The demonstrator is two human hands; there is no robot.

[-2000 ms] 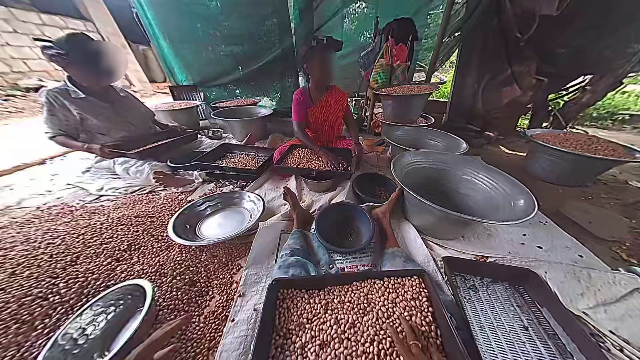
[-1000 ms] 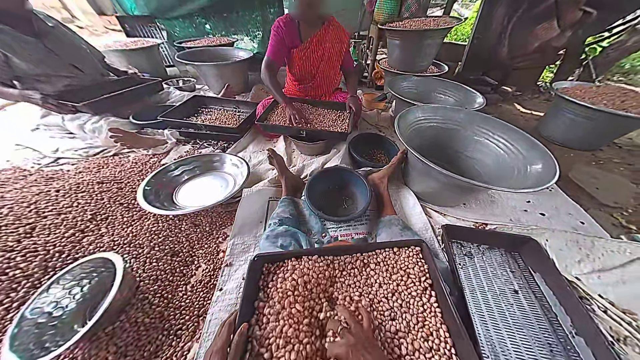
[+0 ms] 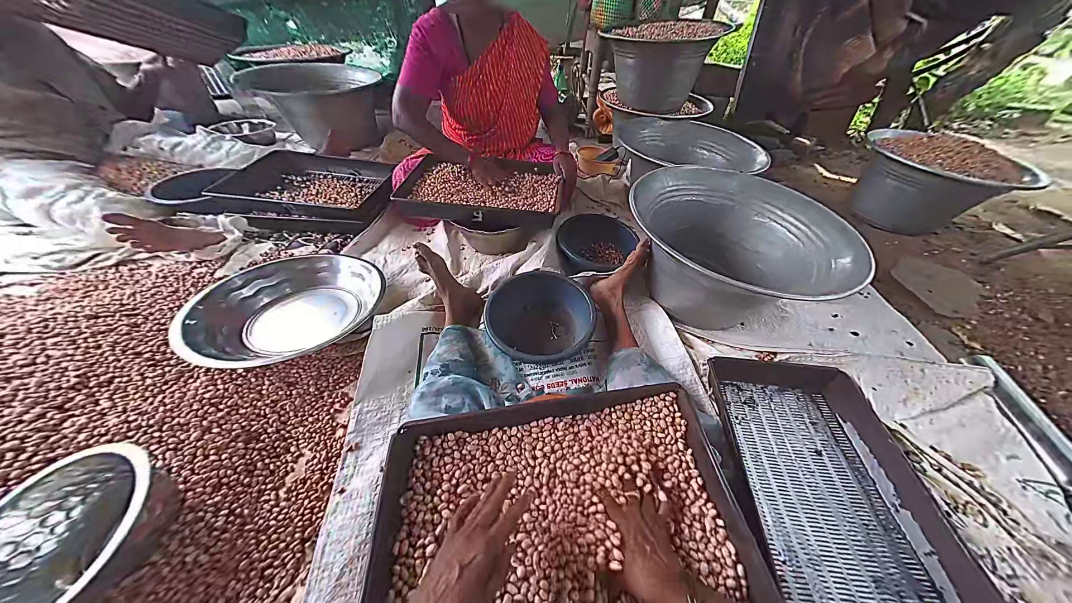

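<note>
A dark rectangular tray (image 3: 389, 494) full of pinkish-brown nuts or seeds (image 3: 553, 444) lies across my lap. My left hand (image 3: 473, 536) rests palm down on the nuts in the left half, fingers spread. Palm down on the nuts to the right is my right hand (image 3: 645, 536), its fingertips among blurred, loose nuts. Neither hand is closed round anything. Beyond the tray, between my shins, sits a blue-grey bowl (image 3: 540, 316) with a few bits at its bottom.
A heap of nuts (image 3: 209, 419) spreads at left, with a steel basin (image 3: 276, 311) and a metal bowl (image 3: 75, 528). At right lie a slotted tray (image 3: 825, 494) and a large metal tub (image 3: 749, 234). Opposite, a person (image 3: 494, 84) handles a tray of nuts (image 3: 481, 188); another sits at upper left.
My left hand has moved from outside the tray, at its left edge, onto the nuts. My right hand stays on the nuts, farther right in the tray. The view has tilted down.
</note>
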